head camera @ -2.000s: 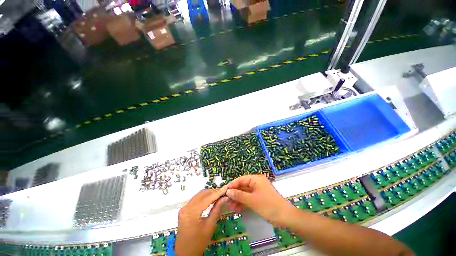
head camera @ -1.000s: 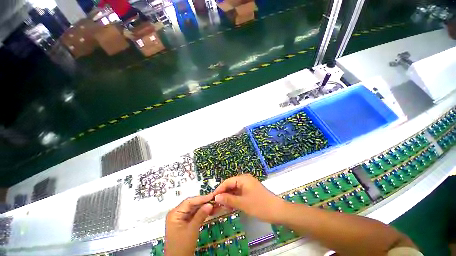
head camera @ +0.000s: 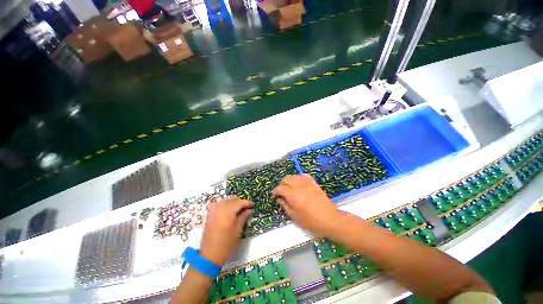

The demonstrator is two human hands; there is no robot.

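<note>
A large pile of dark green capacitors with yellow-green stripes (head camera: 256, 184) lies on the white bench, left of the blue bin (head camera: 417, 139). My left hand (head camera: 226, 222), with a blue wristband (head camera: 201, 263), is at the pile's left edge, its fingertips bent down at the capacitors. My right hand (head camera: 305, 202) is over the pile's right part, thumb and fingertips close together. Whether either hand holds a part is too small to tell. Small silver pieces (head camera: 175, 218) lie loose left of my left hand. Green board panels (head camera: 253, 278) run below both hands.
Grey ribbed blocks (head camera: 106, 252) stand at the left, with another behind (head camera: 142, 183). A metal post (head camera: 400, 44) and a small fixture (head camera: 372, 110) stand behind the bin. A white box (head camera: 517, 89) is at the right. Cardboard boxes (head camera: 171, 44) lie on the green floor beyond.
My hands were together above the board panels. They have separated and moved up to the capacitor pile, and the blue wristband now shows fully. The view has shifted slightly.
</note>
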